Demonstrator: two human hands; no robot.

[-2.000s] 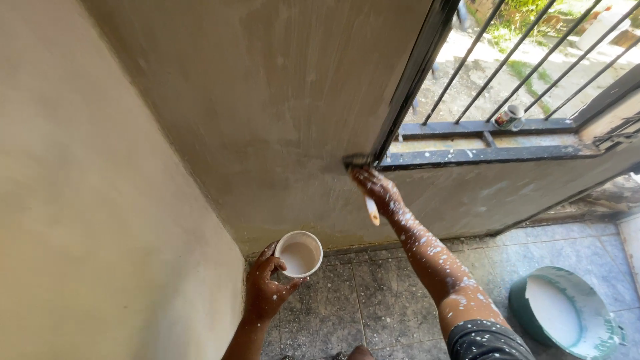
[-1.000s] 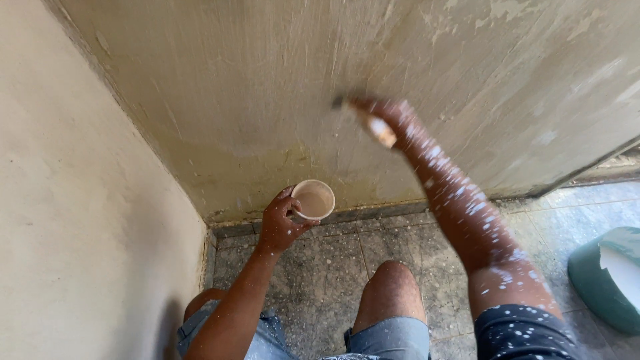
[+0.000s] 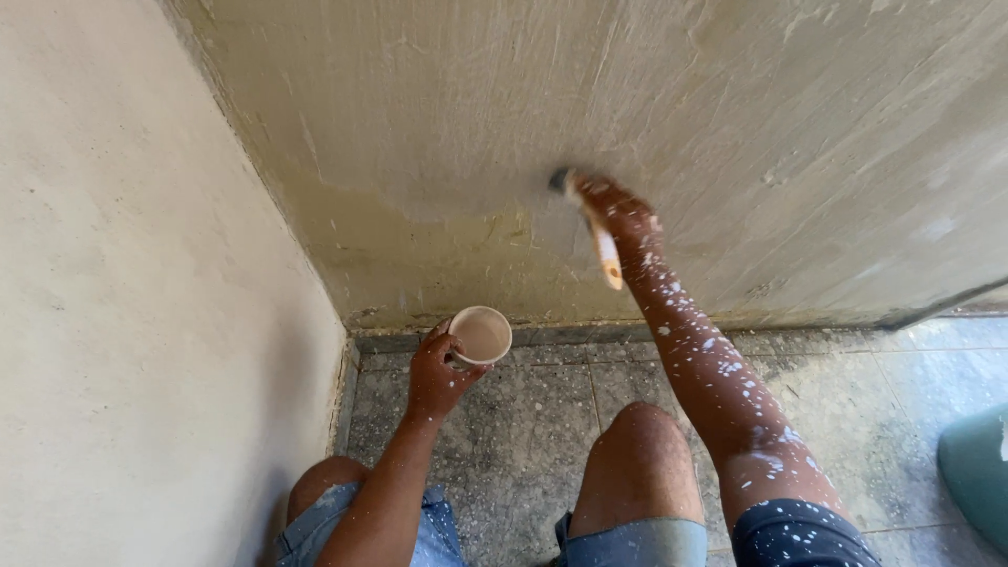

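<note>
My left hand (image 3: 441, 374) grips a small round tub (image 3: 482, 335) by its rim and side, low and close to the base of the wall; pale liquid shows inside it. In my right hand (image 3: 618, 209) is a paintbrush (image 3: 608, 256) with a light handle, its dark bristles touching the plastered wall (image 3: 441, 157). Hand and bristles are somewhat blurred. White paint specks cover my right forearm. Around the brush the wall looks greyish and damp, while a yellower patch lies below and to the left.
A pale side wall (image 3: 157, 276) meets the plastered wall in a corner at the left. Grey floor tiles (image 3: 512, 441), spotted with paint, lie below, with my knees over them. A teal bucket (image 3: 972, 472) stands at the right edge.
My right hand with the brush has left the window frame's corner and is now low on the plastered wall. My left hand still holds the tub. The view has turned away from the window.
</note>
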